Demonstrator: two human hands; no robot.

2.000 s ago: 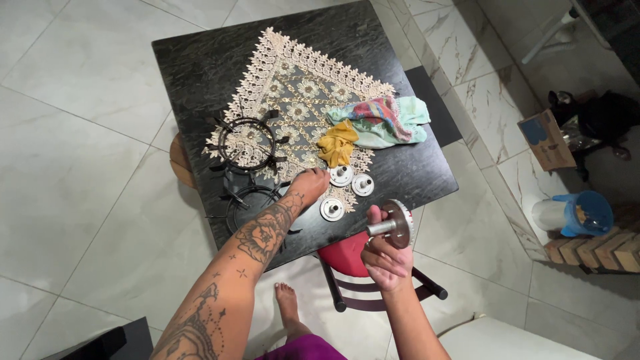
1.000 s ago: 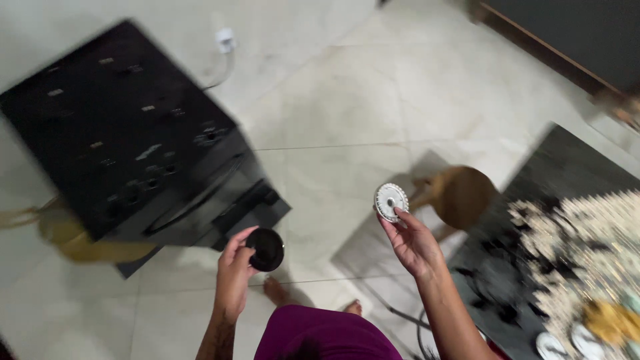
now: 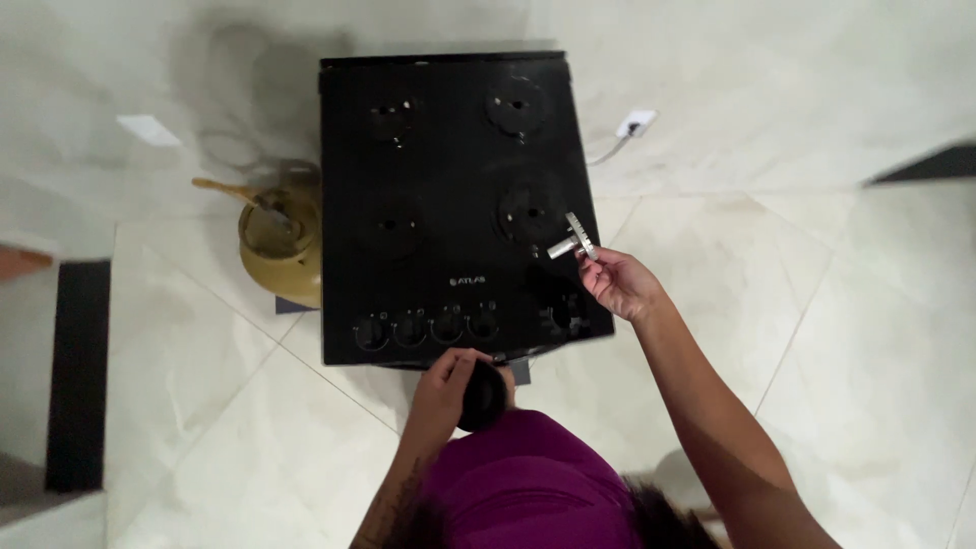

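A black gas stove (image 3: 450, 175) stands before me, its four burner seats bare of caps and grates. Between the fingers of my right hand (image 3: 619, 284) is a metal burner head (image 3: 581, 235), its round toothed rim tilted and its tube pointing left, over the stove's right edge near the front right burner seat (image 3: 532, 213). My left hand (image 3: 446, 389) grips a round black burner cap (image 3: 483, 396) just off the stove's front edge. Several black control knobs (image 3: 409, 329) line the front of the cooktop.
A yellow gas cylinder (image 3: 282, 248) stands against the stove's left side, with a wooden-handled object (image 3: 229, 187) on top. A cord runs from a wall outlet (image 3: 636, 122) toward the stove's right side. Pale tiles (image 3: 862, 328) cover the floor.
The view has swung from the table with the lace cloth to the stove. My left hand, at the table two seconds ago, now holds the black cap. The burner head has stayed in my right hand.
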